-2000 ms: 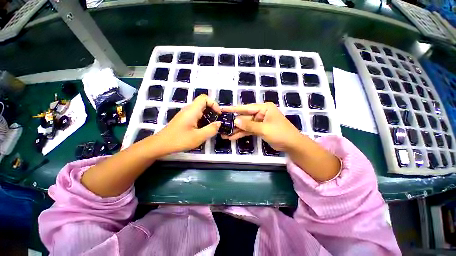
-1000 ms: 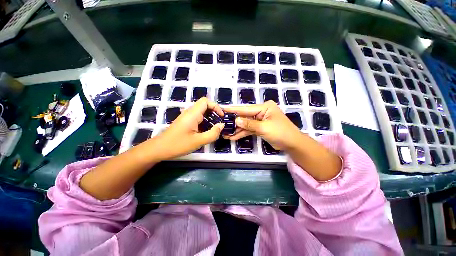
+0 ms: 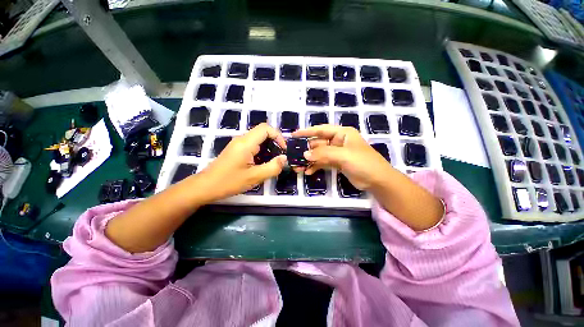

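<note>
My left hand [image 3: 246, 159] holds one black square watch unit [image 3: 267, 151] between thumb and fingers. My right hand [image 3: 342, 153] holds a second black watch unit [image 3: 296, 152] just to the right of it, its dark face turned up. The two units are side by side above the front middle of the white foam tray [image 3: 276, 207]. The tray has rows of square pockets with black units in them. Two pockets [image 3: 276, 97] in the second row from the back are empty. My hands hide part of the front rows.
A second tray [image 3: 496, 172] stands angled at the right, with a blue tray [image 3: 567, 92] beyond it. White paper [image 3: 460, 124] lies between the trays. At the left are a clear plastic bag [image 3: 130, 112], loose black parts [image 3: 125, 190] and yellow-black parts [image 3: 70, 153] on paper. A metal upright [image 3: 115, 48] stands behind.
The unit in my right hand has turned so that its flat dark face shows more. My right fingers have shifted on it. My left hand has barely moved.
</note>
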